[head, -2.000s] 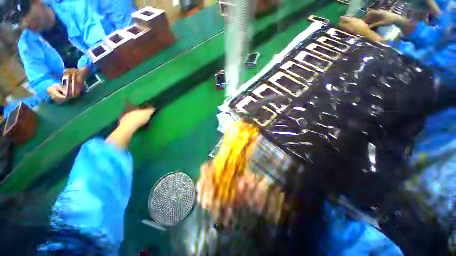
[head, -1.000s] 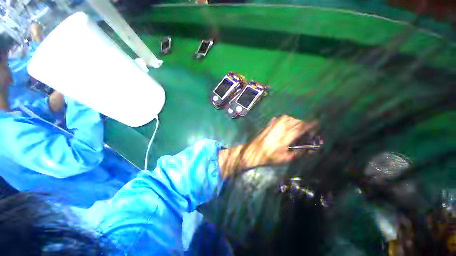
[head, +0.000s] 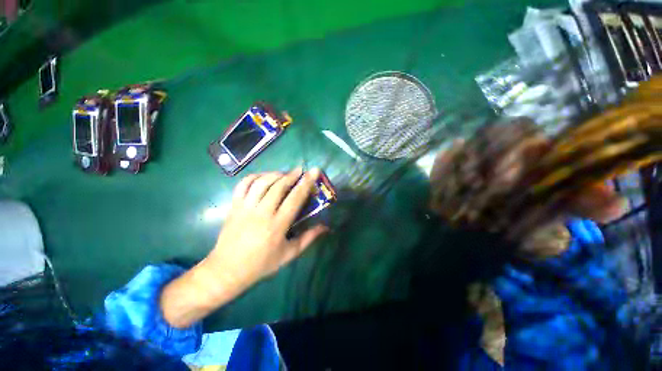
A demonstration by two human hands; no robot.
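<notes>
My left hand (head: 265,217) lies over a handset unit (head: 319,197) on the dark green mat, its fingers and thumb around it; the unit's end with a small yellow-orange tab shows past the fingertips. Another handset unit (head: 247,140) lies screen up just beyond my fingers. My right hand (head: 508,181) is blurred at the right, beside a thick yellow-orange thing (head: 613,138), likely the electric screwdriver; its grip is unclear. A round grey screw plate (head: 390,116) lies beyond and between the hands, with a thin white strip (head: 341,145) beside it.
Two handset units (head: 131,130) lie side by side at the left. A smaller phone unit (head: 48,78) lies at the far left. Crinkled clear bags (head: 537,69) and a dark parts tray (head: 624,47) are at the upper right. A white lamp shade (head: 18,243) is at the left edge.
The view has swung back over the mat. My left hand, earlier beyond the mat's middle and then near the paired units, now covers a unit. The screw plate is in clear view again.
</notes>
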